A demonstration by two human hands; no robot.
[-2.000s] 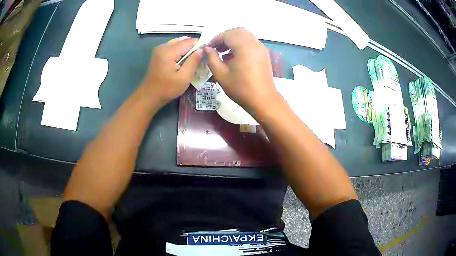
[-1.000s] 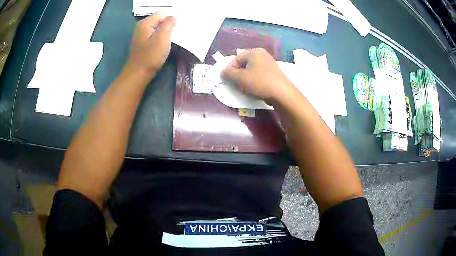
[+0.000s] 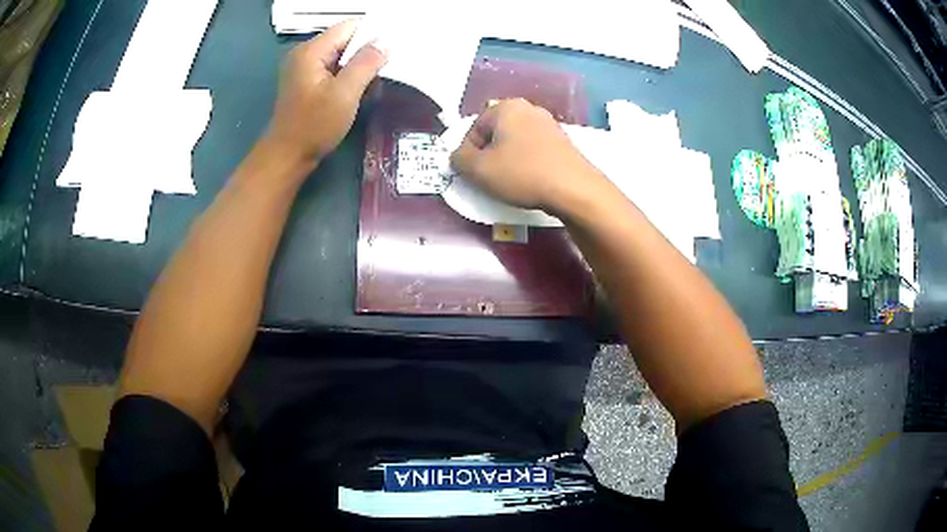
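Observation:
The maroon board lies in front of me with a small white printed label on it. A white card blank lies with its rounded end on the board and its wavy cross part to the right. My right hand rests on the rounded end with curled fingers; whether it pinches something small is hidden. My left hand holds the edge of a white card strip between thumb and fingers. The strip's lower corner is close to the rounded end. A small tan-yellow block sits below the card.
Another white card blank lies at left. Stacked white strips are at the back, and a separate strip slants behind them. Green printed card stacks lie at right, a second one beside them. The table's front edge is near my body.
Over the two seconds, my hands have parted: the left moved up with the strip, the right came down onto the rounded end. Since one second ago, the strip's corner has shifted right toward my right hand.

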